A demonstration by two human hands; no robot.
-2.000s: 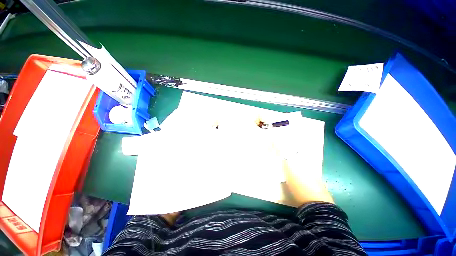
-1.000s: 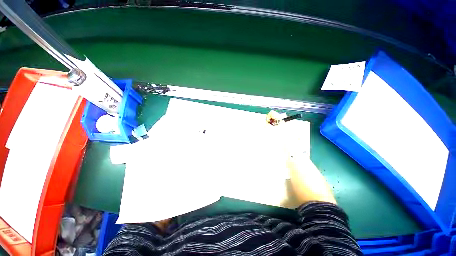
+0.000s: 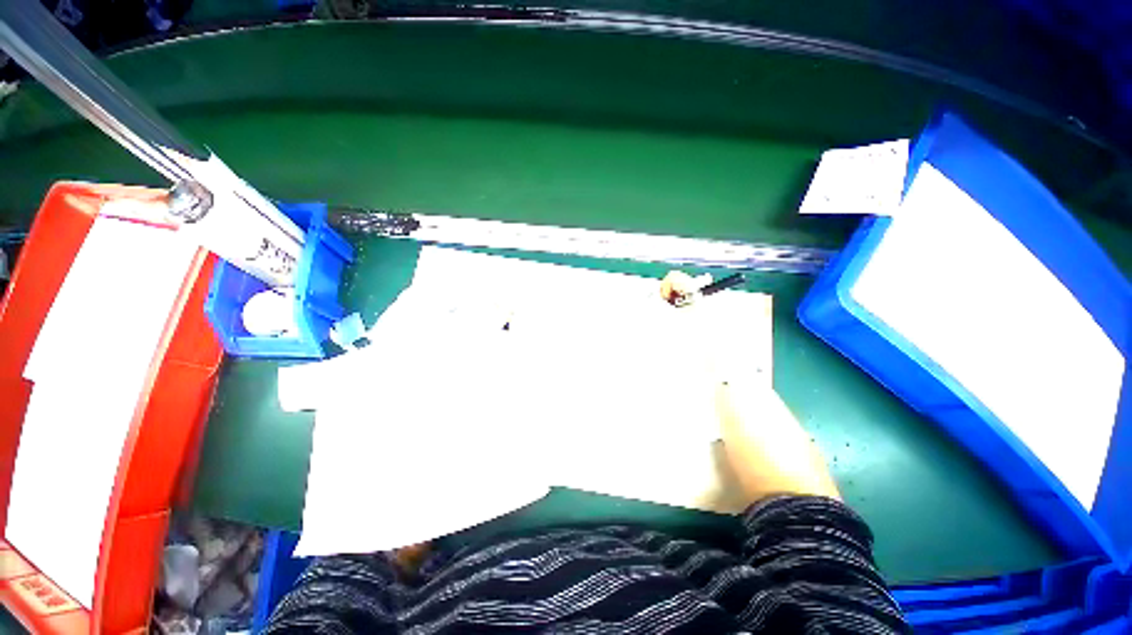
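White work sheets [image 3: 497, 409] lie overexposed in front of me. A small gold-brown part [image 3: 678, 288] is near their back right edge, with a slim black piece [image 3: 723, 284] beside or joined to it. A tiny dark part [image 3: 507, 326] shows near the middle. My right hand [image 3: 745, 434] reaches in from the lower right; its wrist shows, but the fingers wash out into the white, so their grip cannot be seen. Of my left hand [image 3: 410, 557] only a small patch shows by the sleeve at the sheet's lower edge; its fingers are hidden.
An orange-red tray [image 3: 186, 372] stands left, beside a small blue bin [image 3: 325, 267] holding a round white item [image 3: 266, 313]. A metal post [image 3: 112, 106] rises there. A blue tray [image 3: 869, 316] with a white card [image 3: 857, 177] stands right. A metal rail [image 3: 596, 239] crosses behind the sheets.
The gold part and black piece have moved right and slightly up on the sheets; the black piece is tilted more. The view has shifted a little. My right hand stays at the lower right.
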